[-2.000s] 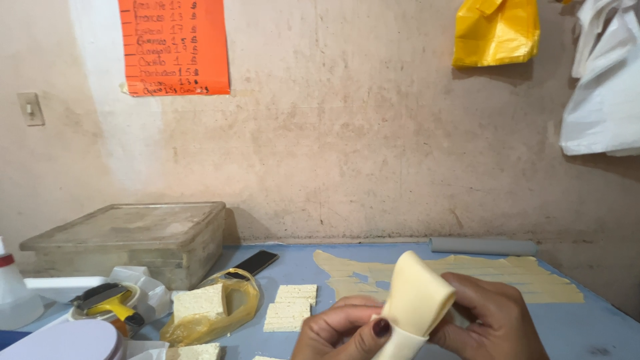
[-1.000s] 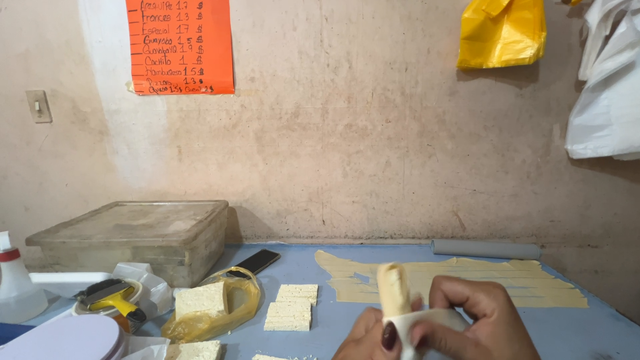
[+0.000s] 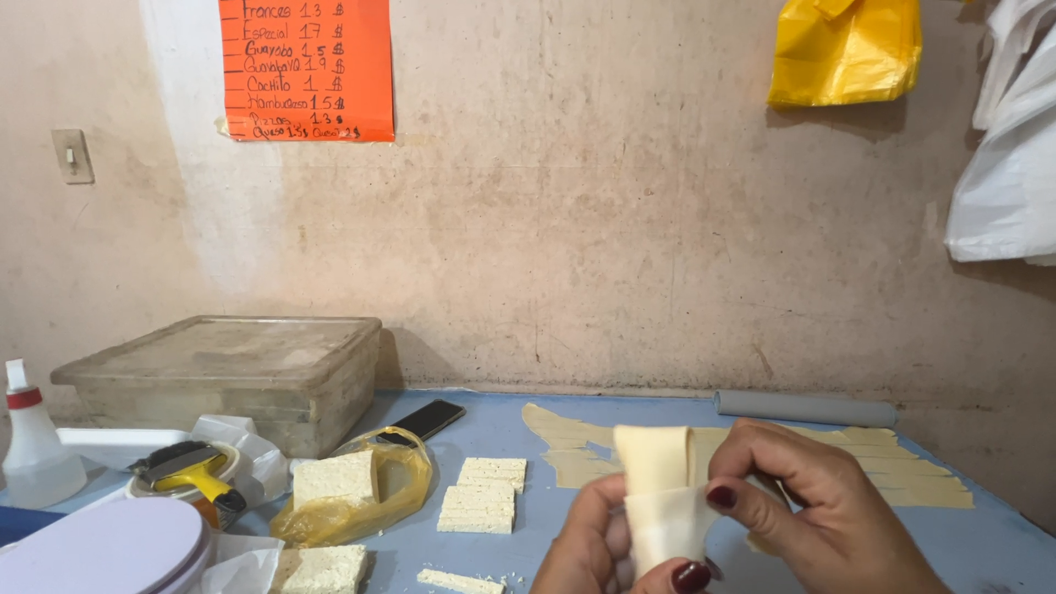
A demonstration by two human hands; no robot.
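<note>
Near the bottom right of the head view, my left hand (image 3: 598, 536) grips a piece wrapped in a pale dough strip (image 3: 656, 462), held upright. My right hand (image 3: 800, 495) pinches the strip's right edge between thumb and fingers. What lies inside the wrap is hidden. Behind the hands, a thin sheet of dough cut into strips (image 3: 899, 466) lies flat on the blue table. To the left are sliced white cheese blocks (image 3: 478, 507), and a single cheese stick (image 3: 460, 582) lies among crumbs.
A grey tube (image 3: 804, 408) lies at the table's back edge. Leftward are a phone (image 3: 429, 419), a cheese block (image 3: 334, 478) in a yellow plastic bag (image 3: 404, 487), a lidded plastic box (image 3: 223, 379), a yellow-handled brush (image 3: 202, 478), a spray bottle (image 3: 40, 454) and a lilac lid (image 3: 103, 549).
The wrapped piece has turned in my hands: its rounded end showed a second ago, and now a flat dough fold faces the camera. My right hand has shifted along the strip.
</note>
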